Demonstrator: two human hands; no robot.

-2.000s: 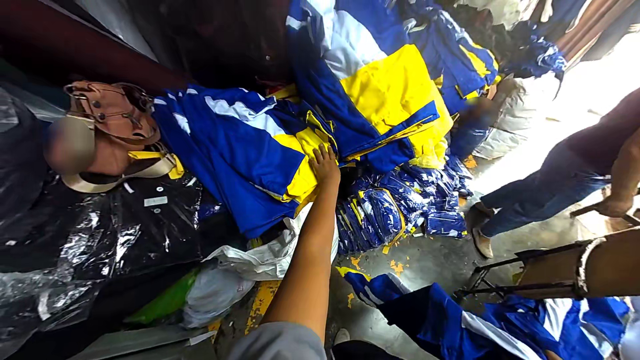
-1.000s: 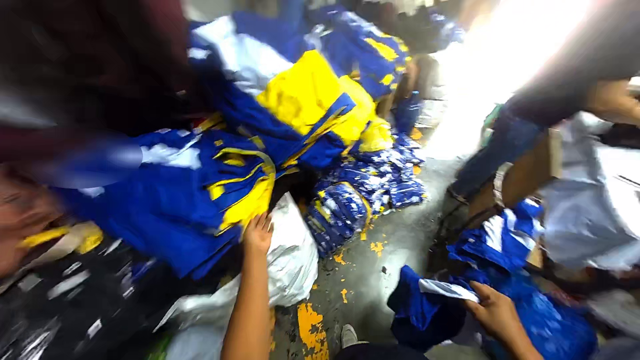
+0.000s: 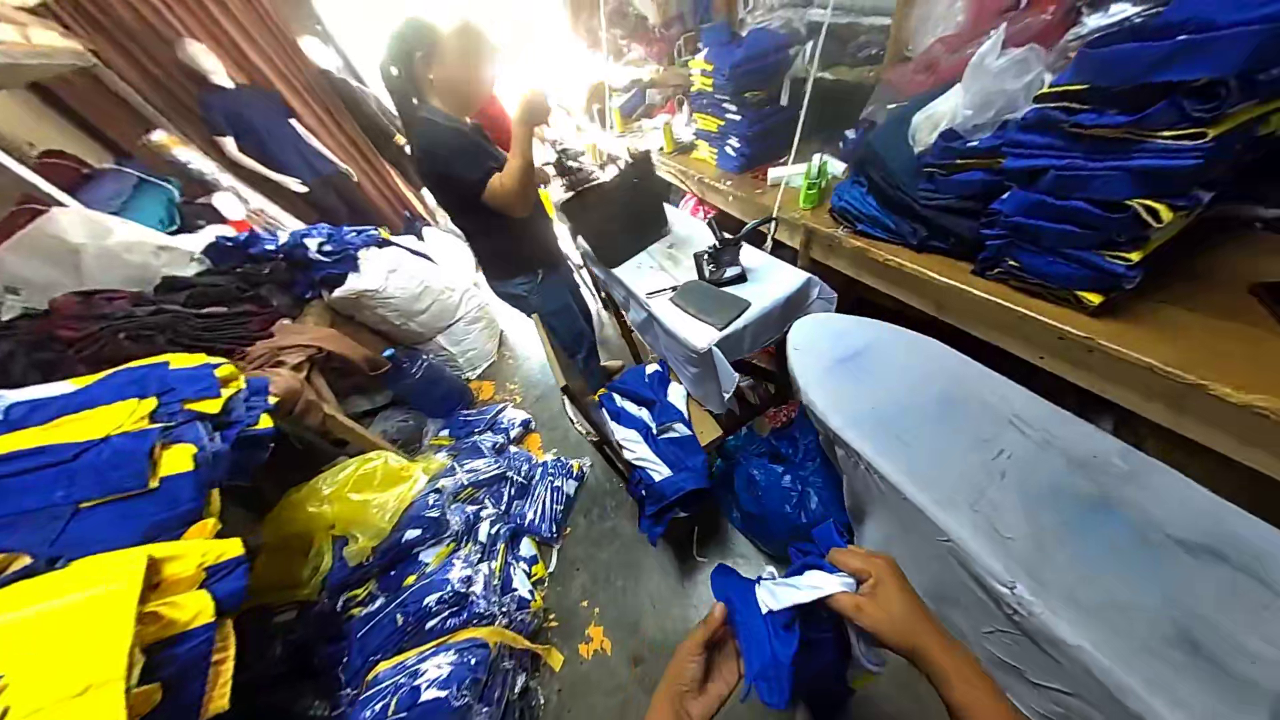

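A blue garment with a white panel hangs in front of me at the lower middle. My right hand is closed on its upper part by the white panel. Against the garment's left edge is my left hand, its fingers slightly curled; whether it grips the cloth I cannot tell. Just right of them stands a padded ironing board with a pale cover. Beyond the garment lies a blue plastic bag.
Plastic-wrapped blue garments and stacked blue and yellow garments lie left. An iron stands on a cloth-covered table. Folded garments fill a wooden shelf. Another person stands ahead beside a chair holding blue and white clothing.
The view has swung right. My left hand has left the blue and yellow pile and is now at the garment; a second ago only my right hand was at a blue and white garment.
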